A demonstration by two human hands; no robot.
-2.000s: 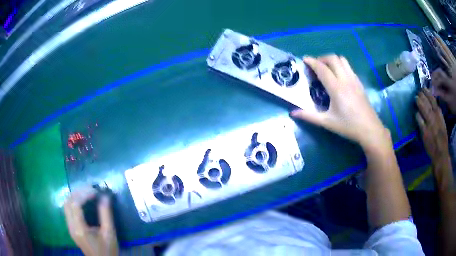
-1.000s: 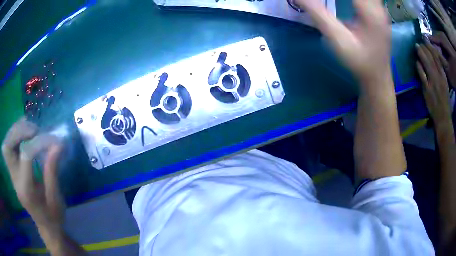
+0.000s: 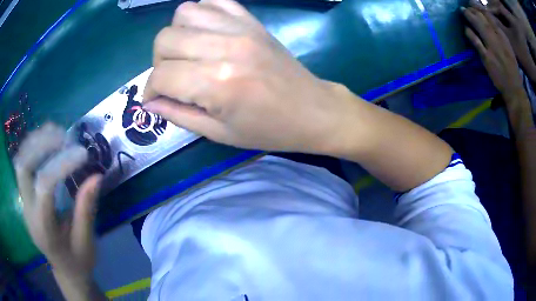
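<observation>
The silver metal plate [image 3: 147, 154] lies tilted on the green surface, its right part hidden under my right hand. Two round openings show; the left one is partly behind my left fingers. A small red part [image 3: 141, 117] shows in the other opening. My right hand [image 3: 229, 82] is over the plate, its fingers curled and thumb and fingertips together at that red part. My left hand [image 3: 56, 200], blurred, is at the plate's left end, thumb and fingers apart, with pale coverings on some fingers; no held thing shows.
Red parts [image 3: 14, 123] lie scattered at the far left. The edge of another metal plate [image 3: 138, 3] shows at the top. Another person's hands [image 3: 496, 53] are at the upper right. The blue table edge [image 3: 235, 159] runs along my front.
My right hand has left the far plate and come down left over the near plate, fingers closing. The view has shifted, so the plates sit further left. My left hand now overlaps the plate's left end.
</observation>
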